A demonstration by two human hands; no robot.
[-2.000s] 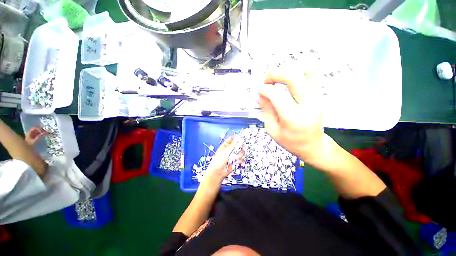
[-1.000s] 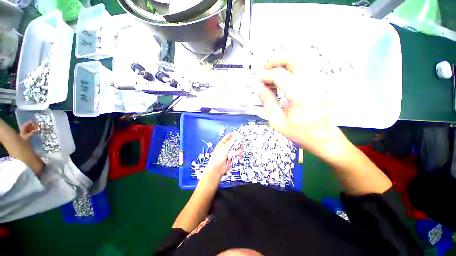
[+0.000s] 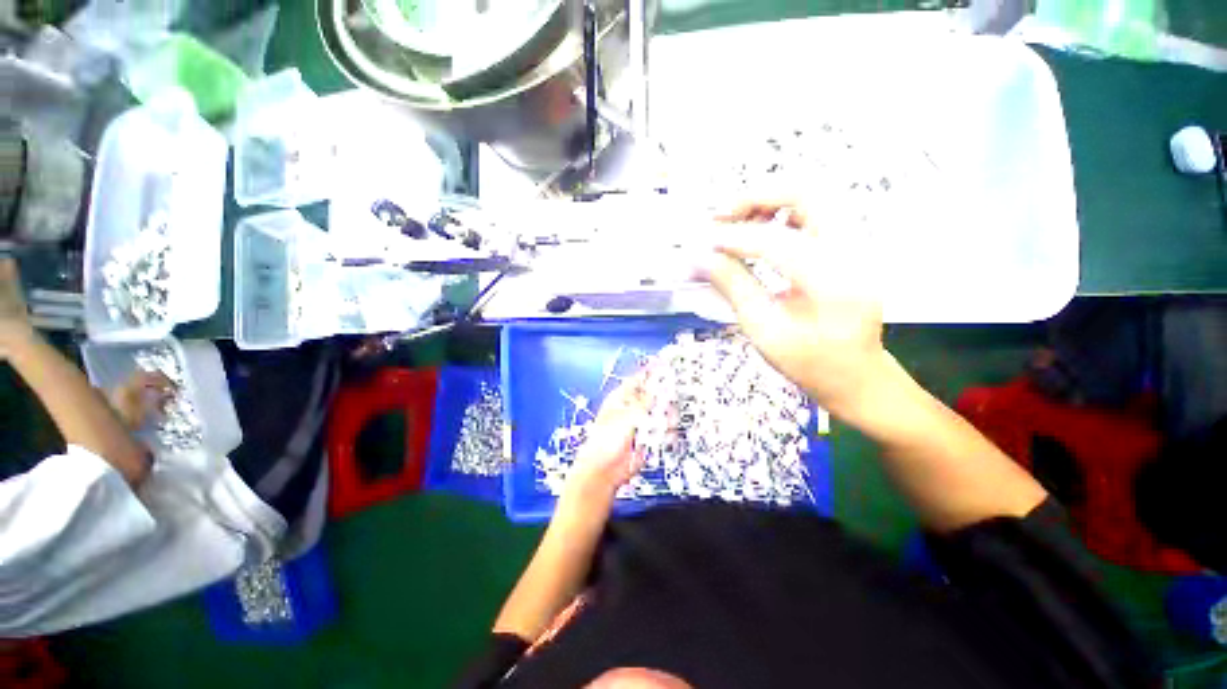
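Note:
A blue parts bin [image 3: 528, 404] lies at my lap under the bench edge, heaped with small white-and-silver stemmed parts [image 3: 740, 424]. My left hand [image 3: 612, 438] is in the bin at the left side of the heap, fingers curled; whether it holds a part is too blurred to tell. My right hand [image 3: 801, 303] is over the left front of the white tray [image 3: 996, 175], by the right end of the assembly fixture [image 3: 606, 256]. Its thumb and fingers are bent towards each other; glare hides what is between them. Tiny loose fittings [image 3: 821, 155] lie scattered on the tray.
A steel bowl feeder [image 3: 471, 101] stands above the fixture, with a dark cable [image 3: 589, 94] beside it. Translucent boxes [image 3: 265, 283] and a long bin [image 3: 155, 202] are at left. A neighbouring worker's arm [image 3: 74, 397] is at far left. Red stools [image 3: 377, 444] and a smaller blue bin [image 3: 464, 431] are below.
The whole view has shifted slightly. My right hand stays by the fixture end, with its fingers a little lower and more bent. My left hand remains in the bin. The neighbour's arm has moved.

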